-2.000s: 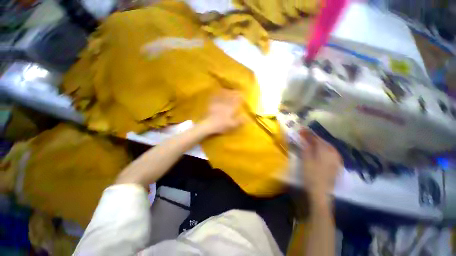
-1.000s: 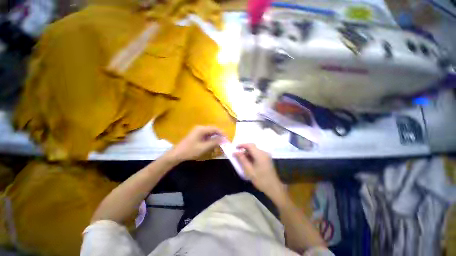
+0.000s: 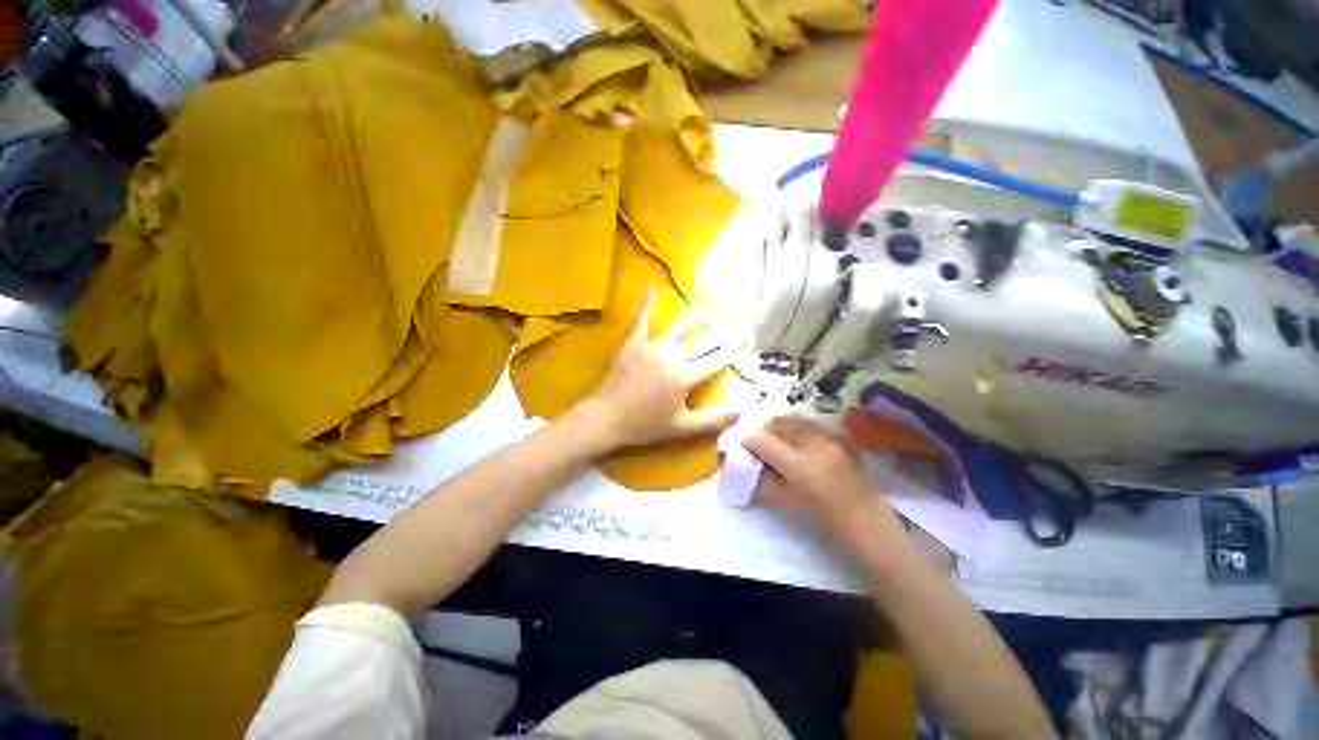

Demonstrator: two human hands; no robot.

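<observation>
The sewing machine [image 3: 1013, 340] has its lit left end over the white table. A mustard-yellow panel [image 3: 564, 362] lies left of the needle area, its rounded end towards me. My left hand [image 3: 654, 388] lies flat on this panel with fingers spread. My right hand [image 3: 813, 466] pinches a small pale lilac strip [image 3: 741, 474] at the panel's right edge, just in front of the presser foot area. The needle tip is too small and glaring to make out.
A large pile of yellow panels [image 3: 289, 246] fills the table's left. Black-handled scissors [image 3: 1049, 499] and an orange scrap [image 3: 904, 434] lie under the machine arm. A pink thread cone [image 3: 904, 101] stands above the head. More yellow cloth [image 3: 159, 607] is heaped low left.
The lilac strip, held between both hands near the table's front edge, is now in my right hand by the machine. My left hand has moved onto the panel and spread.
</observation>
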